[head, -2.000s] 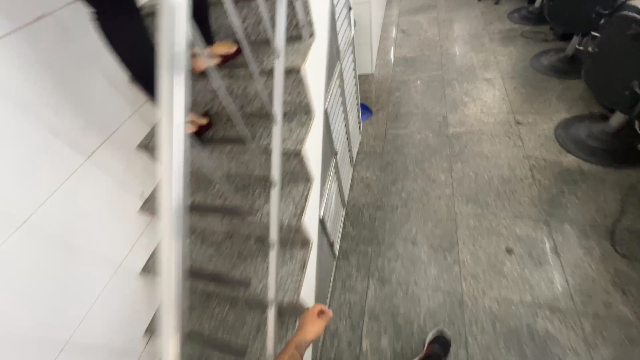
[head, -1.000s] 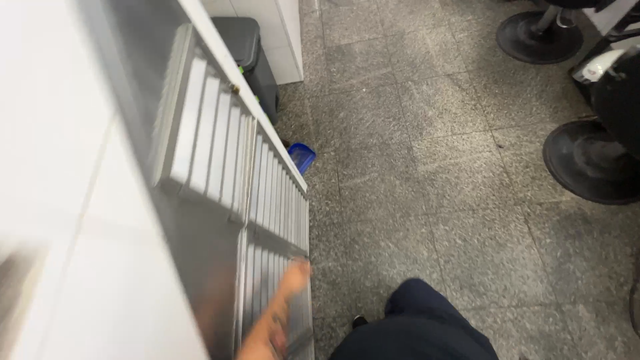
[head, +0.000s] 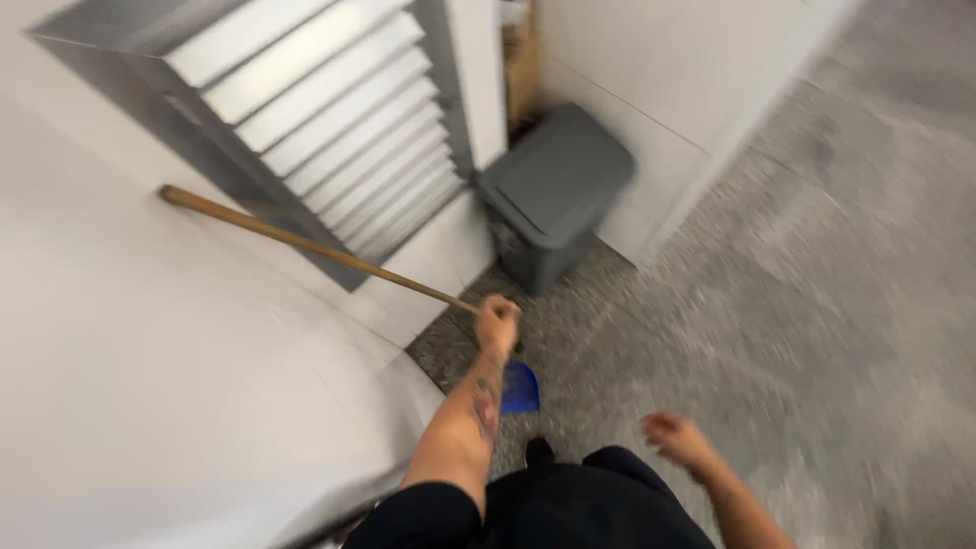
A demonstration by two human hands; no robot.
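Note:
A long wooden handle (head: 320,248) slants from the wall at the upper left down to my left hand (head: 497,324). My left fingers are curled at its lower end; whether they grip it or only reach it is unclear. What the handle belongs to is hidden behind my hand. A blue plastic dustpan (head: 519,389) lies on the floor just beside my left forearm. My right hand (head: 675,438) hangs at the lower right over the floor, blurred, with nothing seen in it and its fingers partly bent.
A grey lidded bin (head: 557,183) stands in the corner ahead, beside a louvred metal door (head: 335,114). The white wall (head: 152,343) runs along my left. Past the bin, a white wall corner (head: 648,252) juts out onto grey stone-tiled flooring (head: 801,320).
The bin and the blue dustpan, farther off a second ago, are now close. My left hand, earlier beside the louvred panels, is now at the wooden handle. My right hand has come into view.

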